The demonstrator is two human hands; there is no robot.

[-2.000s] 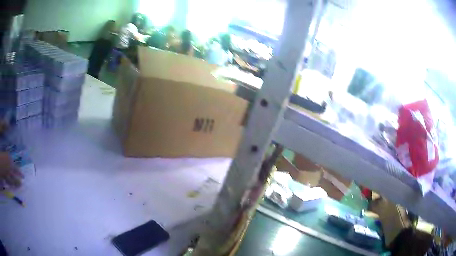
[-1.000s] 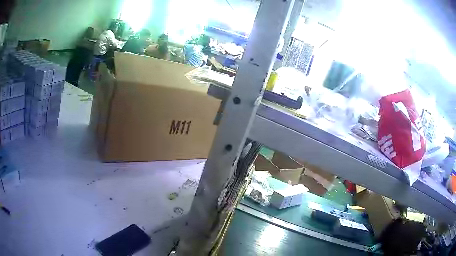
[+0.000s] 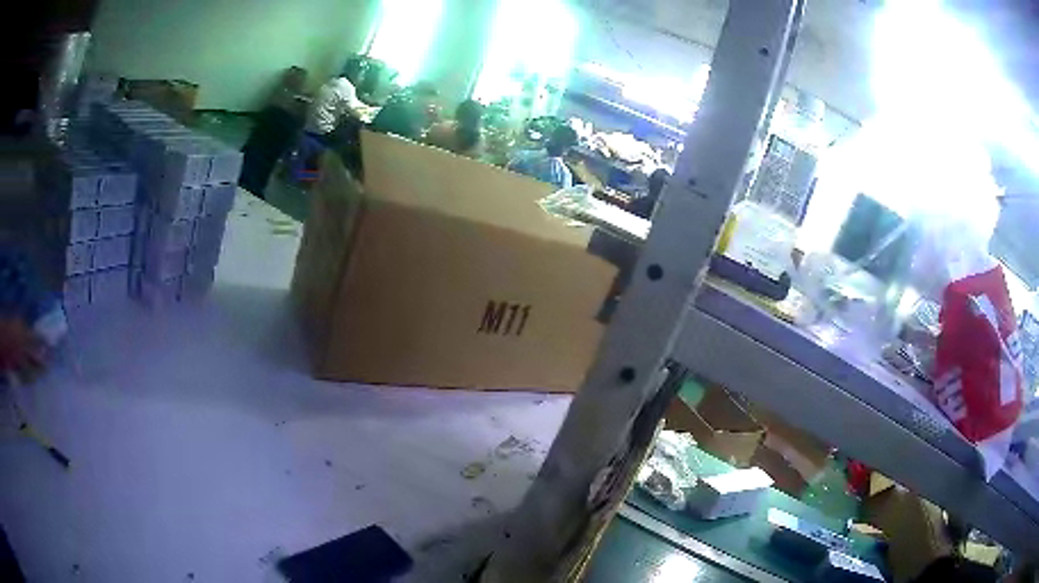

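Note:
My left hand (image 3: 21,346) is blurred and cut off by the left edge, beside a blurred pale blue thing (image 3: 25,298). I cannot tell whether it holds anything. My right hand is not in view. Small white-grey unit boxes stand stacked in tall blocks (image 3: 188,205) on the white table (image 3: 239,456), beyond the hand. A thin yellow and black marker or knife (image 3: 46,444) lies just below the hand.
A large brown carton (image 3: 456,308) marked M11 stands on the table. A smartphone (image 3: 345,556) lies near the bottom edge. A grey post (image 3: 672,273) and shelf with a red bag (image 3: 980,353) stand right, above the green conveyor (image 3: 649,558). People are at the back.
The view has swung a little, so the carton, post and phone sit further right and lower in the picture. My left hand is back in view at the left edge, absent one second ago.

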